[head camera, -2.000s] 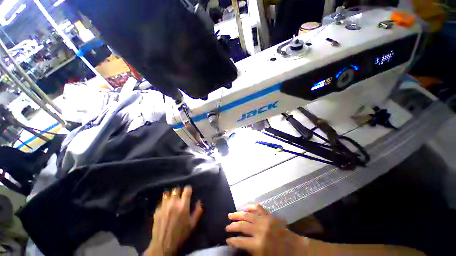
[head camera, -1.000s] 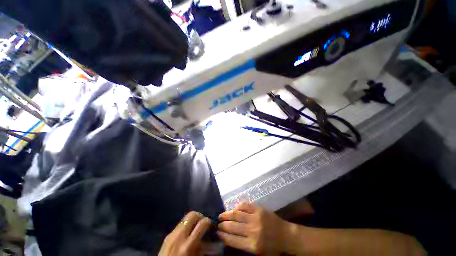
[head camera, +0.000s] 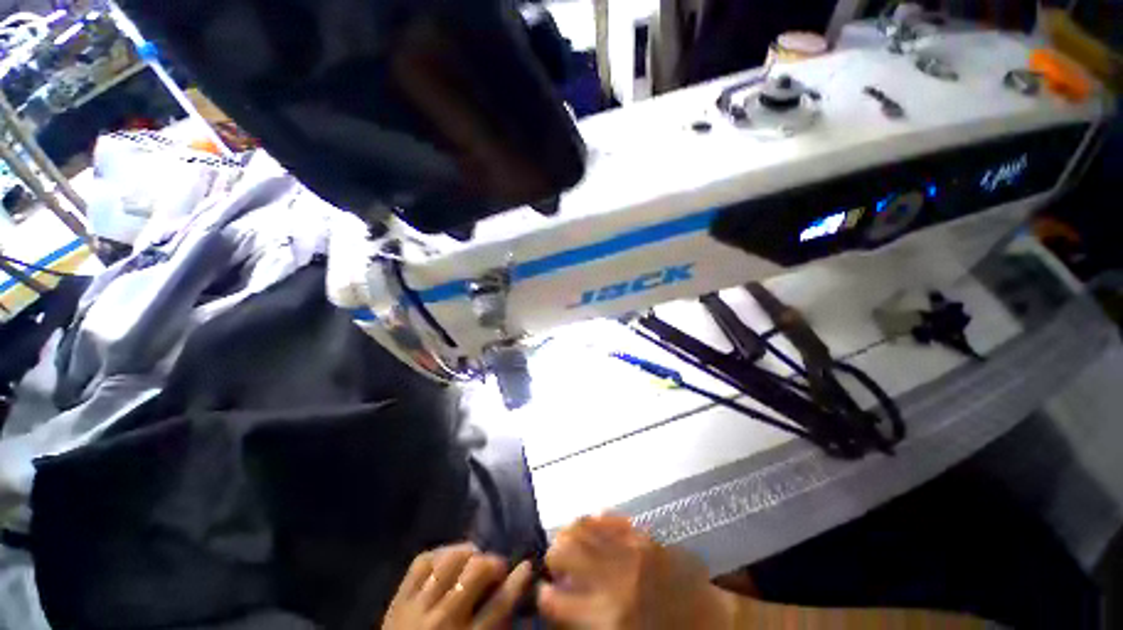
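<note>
A black fabric panel (head camera: 246, 455) lies left of and in front of the needle area, its right edge running down to my hands. Grey fabric (head camera: 197, 259) is heaped behind it at the left. The white sewing machine (head camera: 640, 265) stands above, its presser foot area (head camera: 507, 375) brightly lit. My left hand (head camera: 462, 591), with a ring, has bent fingers on the panel's edge near the bottom. My right hand (head camera: 622, 572) is closed at the same edge, fingertips close to my left ones. A small dark bit shows between them. The lower parts of both hands are cut off or blurred.
Looped dark strips (head camera: 800, 382) lie under the machine arm. A small blue and yellow tool (head camera: 647, 367) lies on the bed. A black clip-like item (head camera: 946, 326) lies farther right. A measuring scale (head camera: 727, 502) runs along the front edge. A black cover (head camera: 406, 111) hangs above the machine head.
My left hand has moved from lying flat on the panel to its right edge, beside my right hand. Both hands are lower. The black panel's edge is now pinched, and the view has shifted.
</note>
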